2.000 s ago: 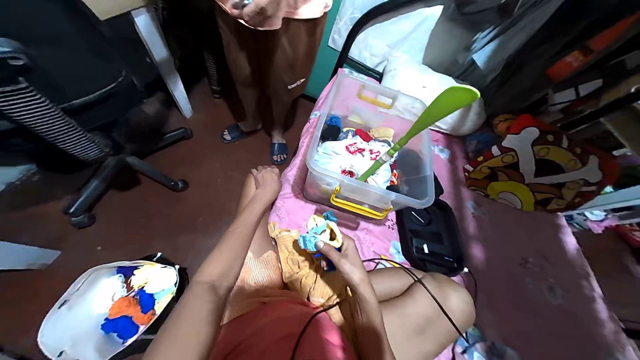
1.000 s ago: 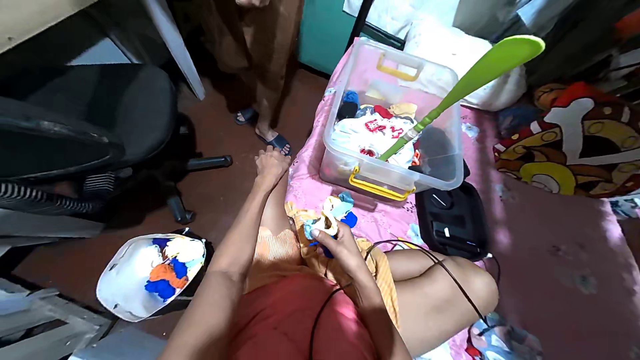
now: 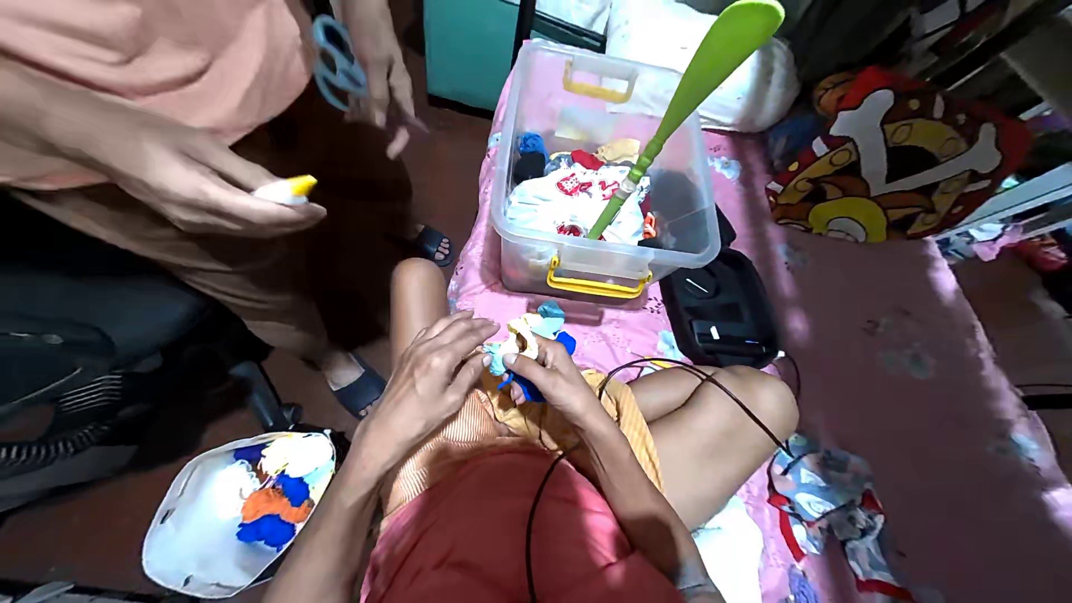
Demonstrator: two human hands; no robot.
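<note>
Above my lap my right hand point(image 3: 557, 377) grips a small bundle of crocheted or knitted yarn point(image 3: 523, 339) in cream, light blue and dark blue. From the other side my left hand point(image 3: 435, 368) comes up to the bundle; its thumb and fingertips are at the light blue edge, and whether they pinch it cannot be told. More blue yarn shows beneath and behind my right hand. At the lower left, a white container point(image 3: 188, 523) holds orange, blue and white yarn. A thin black cable point(image 3: 536, 511) runs across my shirt and leg.
A clear plastic bin point(image 3: 607, 251) with cloth items and a green long-handled tool point(image 3: 687, 92) stands ahead on pink bedding. Beside it lies an open black case point(image 3: 729, 314). At the left another person stands, one hand point(image 3: 209, 184) with a small white-and-yellow object, the other near blue-handled scissors point(image 3: 337, 63).
My left hand has moved from my knee to the yarn bundle, which my right hand still holds. The other person has come nearer at the left.
</note>
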